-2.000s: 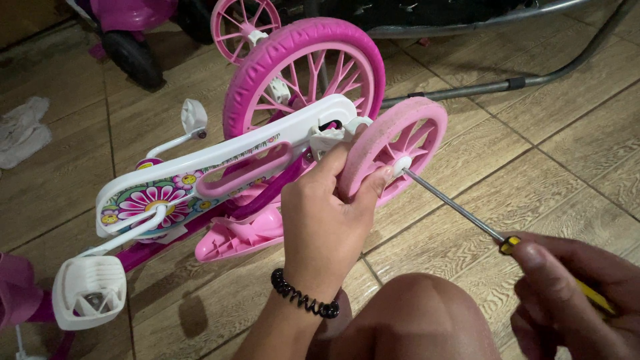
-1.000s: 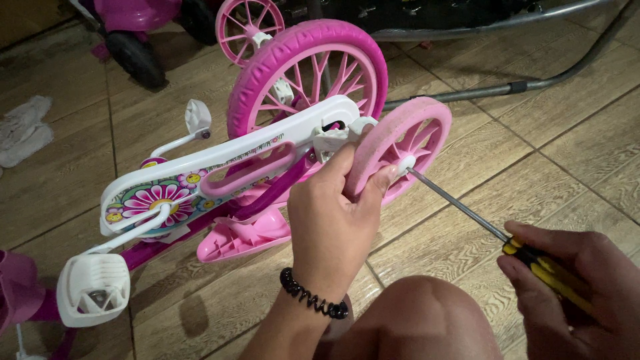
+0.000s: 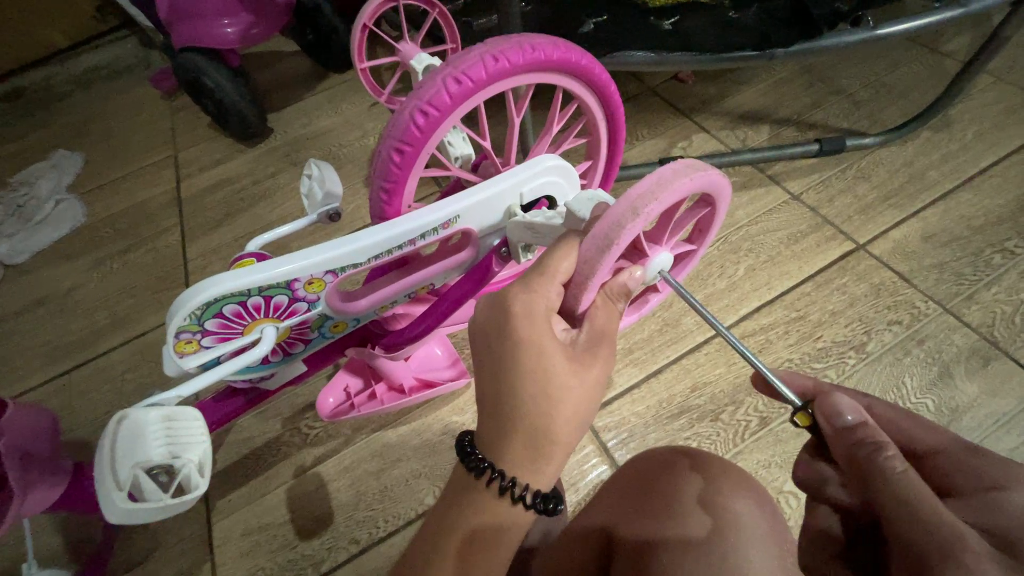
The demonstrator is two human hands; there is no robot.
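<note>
A child's bicycle lies upturned, its pink saddle (image 3: 396, 376) near the floor. My left hand (image 3: 552, 336) grips the pink training wheel (image 3: 604, 232) by its rim, thumb beside the white hub cap (image 3: 658, 264). In my right hand (image 3: 872, 472) is a screwdriver (image 3: 732, 340) with a black and yellow handle, mostly hidden by the fingers; its tip meets the hub. Behind the training wheel stand the white bracket (image 3: 536, 228), the flowered white chain guard (image 3: 384, 240) and the large pink rear wheel (image 3: 400, 136). White pedals (image 3: 152, 464) stick out on the left.
The second training wheel (image 3: 392, 60) is beyond the rear wheel. A grey metal tube frame (image 3: 756, 156) curves across the floor at the upper right. A pink ride-on toy with black wheels (image 3: 220, 92) stands at the upper left, and a white cloth (image 3: 44, 204) lies at the left.
My right hand's fingers have shifted around the screwdriver handle, which is now more covered. The tip stays at the hub, and my left hand keeps its hold on the training wheel.
</note>
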